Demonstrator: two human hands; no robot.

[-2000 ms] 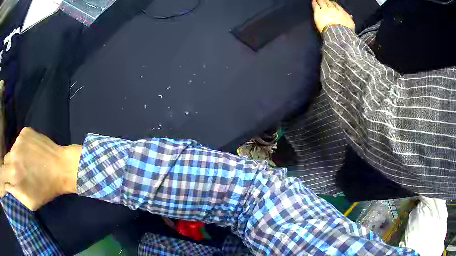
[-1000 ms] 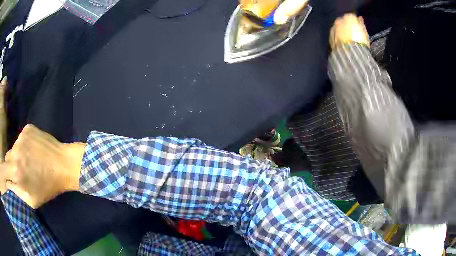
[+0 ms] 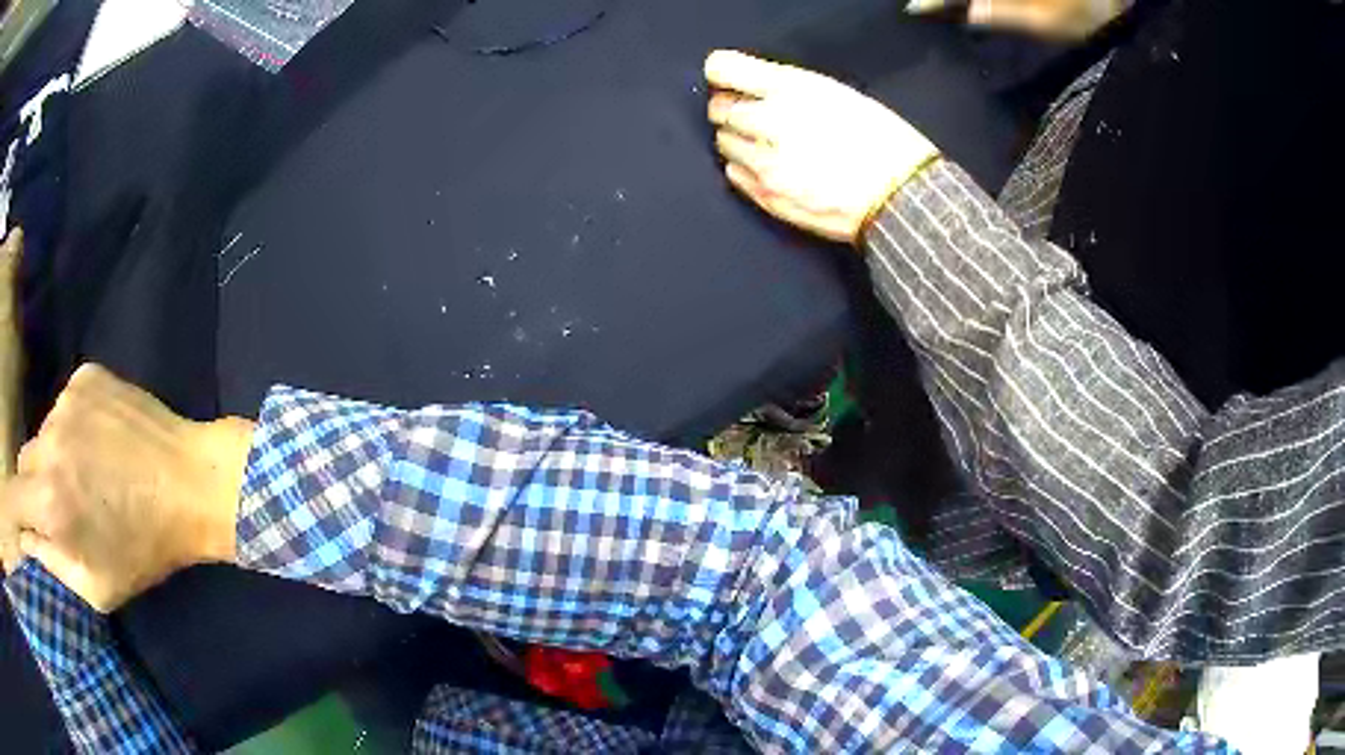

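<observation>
My right hand [image 3: 111,487] is at the left edge, its fingers curled and its fingertips cut off by the edge, so what it holds cannot be told. My left hand is out of the picture; only its checked sleeve [image 3: 81,664] shows at lower left. A narrow tan strip [image 3: 11,332] runs upright along the left edge, just above my right hand; it is mostly cut off. Dark navy cloth [image 3: 140,280] lies beside it, with small white pieces [image 3: 42,111] at upper left.
A striped-sleeved worker's hand [image 3: 811,148] rests on the dark table cover [image 3: 443,192]; another hand [image 3: 1047,15] is blurred at the top edge. Pale thread bits dot the cover. A clear plastic bag [image 3: 273,22] and white paper [image 3: 126,37] lie at upper left. Something red [image 3: 568,676] shows below my arm.
The iron came into view at the top and is now gone. The worker's near hand has moved left over the cover. The dark folded piece at the top no longer shows clearly. My right hand is almost still.
</observation>
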